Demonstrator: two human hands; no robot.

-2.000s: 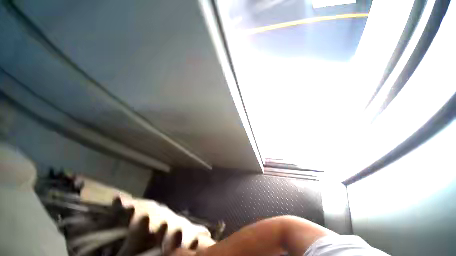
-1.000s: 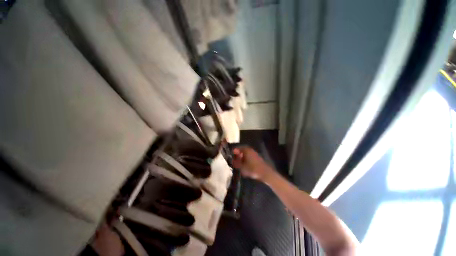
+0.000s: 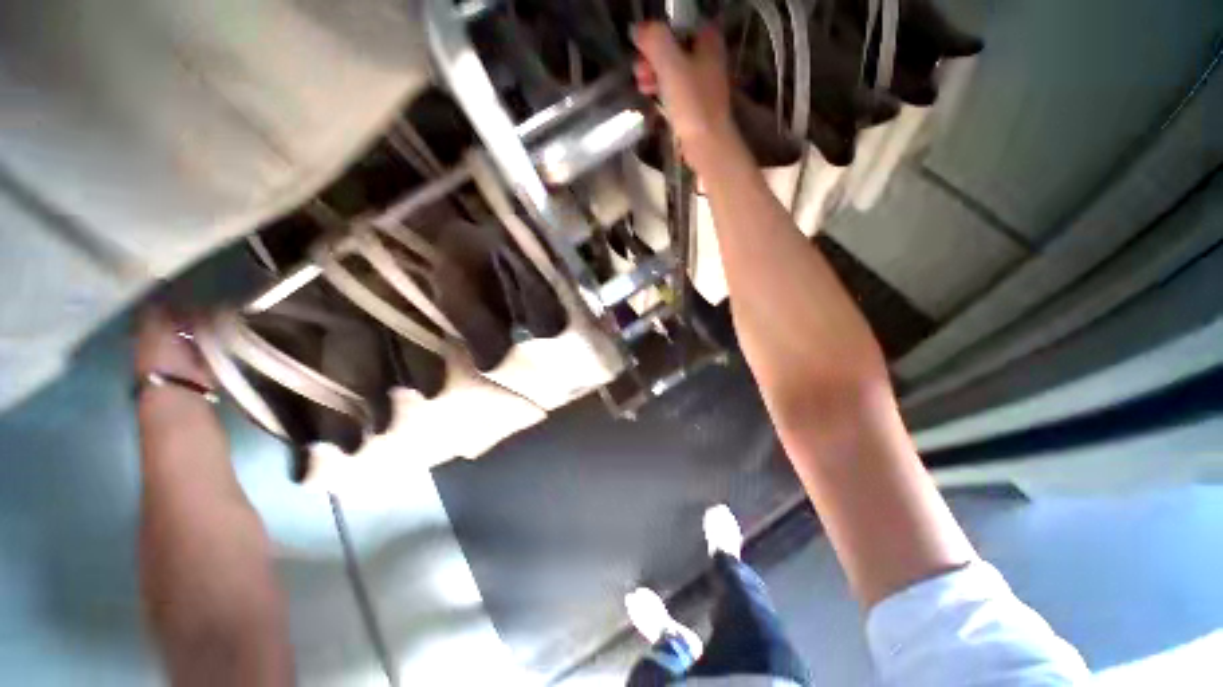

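A metal rolling rack (image 3: 537, 201) stands in front of me, its shiny rails and uprights running across the upper middle. Cream tote bags with dark open insides (image 3: 470, 289) hang on it in rows by pale handles (image 3: 382, 289). My right hand (image 3: 684, 81) is closed around a rack upright at the top centre. My left hand (image 3: 168, 349) is at the left end of the rail, beside the bag handles; its fingers are partly hidden and blurred, and it seems to grip the rail end.
Large cream bags (image 3: 215, 121) fill the upper left. A dark floor (image 3: 577, 510) lies below the rack, with my shoes at its near edge. Pale wall panels (image 3: 993, 215) stand at the right, and a bright pale panel (image 3: 389, 550) is at the lower left.
My right hand has moved up onto the upright, and my left hand and forearm now show at the left rail end. The rack now lies across the upper view, and my feet have come into view.
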